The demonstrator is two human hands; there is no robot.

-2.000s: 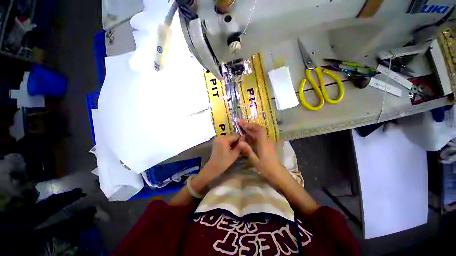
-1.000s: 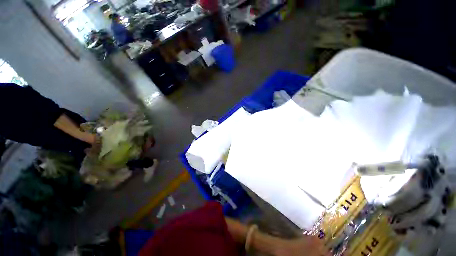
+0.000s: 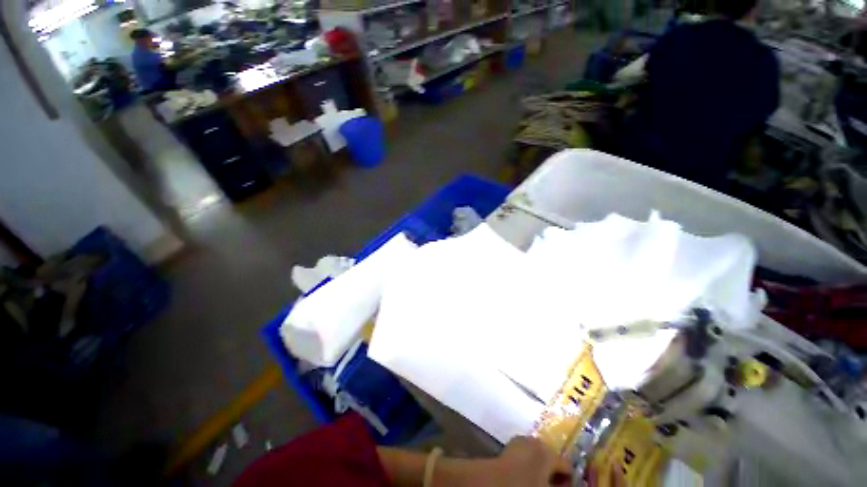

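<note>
My left hand (image 3: 530, 463) is at the bottom edge, partly cut off, beside the shiny metal machine bed (image 3: 597, 433). Its fingers are blurred and I cannot tell whether they hold anything. My right hand is out of view. A large white panel (image 3: 447, 328) lies left of the bed, with a short slit line near its lower right part. Yellow PIT tape (image 3: 575, 392) runs along the bed. The sewing machine head (image 3: 699, 357) is at the lower right, with a white lamp (image 3: 629, 329) beside it. The needle area cannot be made out.
A blue crate (image 3: 285, 357) stands on the floor left of the table, with white fabric hanging over it. A pale tub-like rim (image 3: 608, 166) curves behind the panels. A person in dark clothes (image 3: 713, 95) is at the upper right. A blue bin (image 3: 362, 142) and shelves stand farther back.
The view has swung up and left from the lap, then somewhat back to the right. My right hand has left the picture. The person handling cloth at the left is out of view.
</note>
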